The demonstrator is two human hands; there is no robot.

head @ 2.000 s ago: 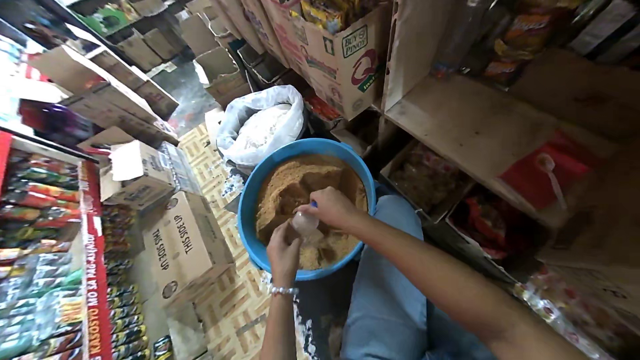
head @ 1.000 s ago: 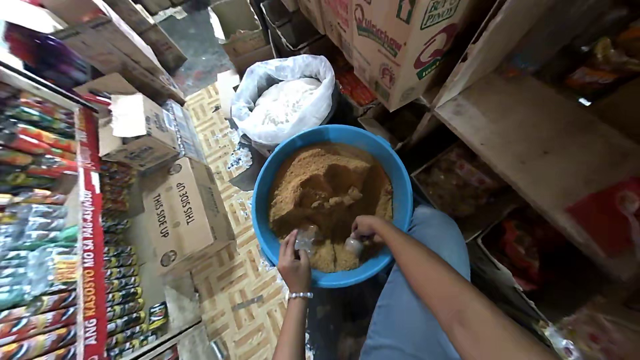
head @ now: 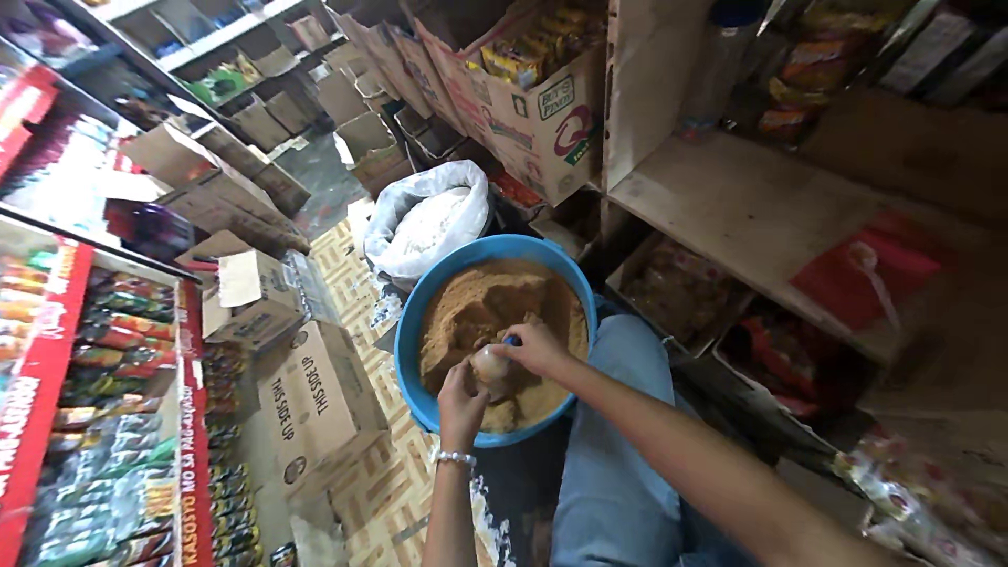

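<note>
A blue plastic basin [head: 407, 346] holds brown sugar-like granules [head: 465, 303]. Over its lower middle, my left hand [head: 461, 398], with a beaded bracelet at the wrist, holds a small clear plastic bag [head: 498, 387] by its edge. My right hand [head: 537, 350] grips a whitish scoop with a blue part [head: 492, 361], its bowl at the bag's mouth. How much is in the bag cannot be made out.
An open sack of white granules [head: 429, 224] stands behind the basin. Cardboard boxes [head: 323, 409] lie at left beside racks of sachets. A wooden shelf [head: 748, 205] with a red bag [head: 866, 268] is at right, and a tall carton [head: 543, 126] stands ahead.
One second ago my hands were apart, with the scoop low at the basin's right; now the scoop is against the bag in my left hand. The view has shifted.
</note>
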